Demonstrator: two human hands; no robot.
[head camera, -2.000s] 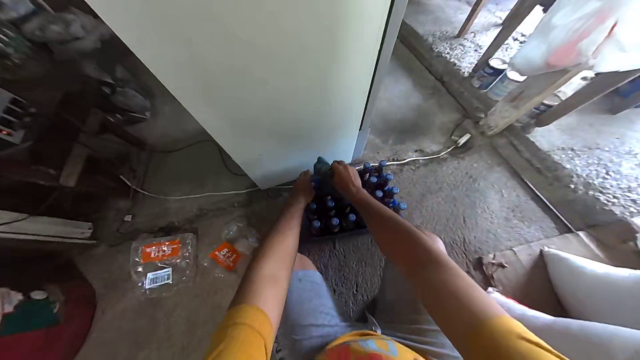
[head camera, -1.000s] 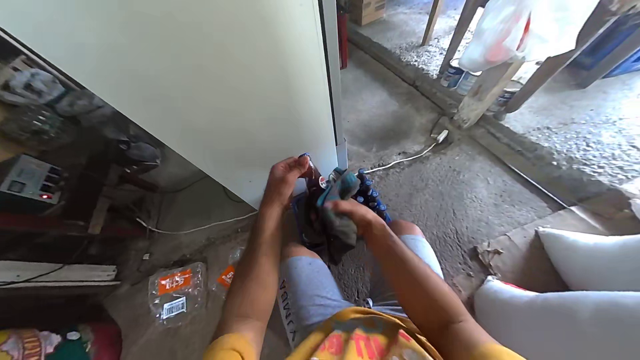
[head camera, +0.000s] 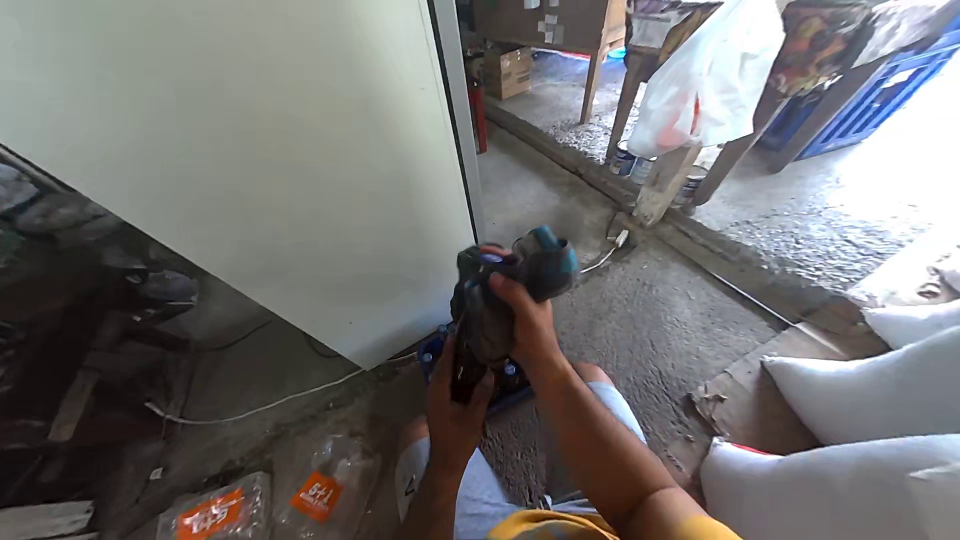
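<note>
My left hand (head camera: 459, 409) holds the lower end of a dark glass bottle (head camera: 463, 384) that is tilted in front of me. Around the bottle's upper part lies a dark cloth with teal parts (head camera: 487, 322), and my right hand (head camera: 529, 315) grips that cloth near the bottle's cap. Below both hands, a blue crate (head camera: 431, 346) of bottles with blue caps stands on the floor between my legs, largely hidden by my hands and the cloth.
A large pale cabinet-like panel (head camera: 300, 165) rises at the left. White sacks (head camera: 840, 487) lie at the right on cardboard (head camera: 750, 412). Clear plastic packaging (head camera: 330, 480) is at lower left. A white cord (head camera: 255, 411) crosses the floor. A plastic bag (head camera: 709, 82) hangs beyond.
Two seconds ago both hands were down at the crate. One second ago a bottle and the cloth were in my hands above it; now the cloth is around the bottle's upper part.
</note>
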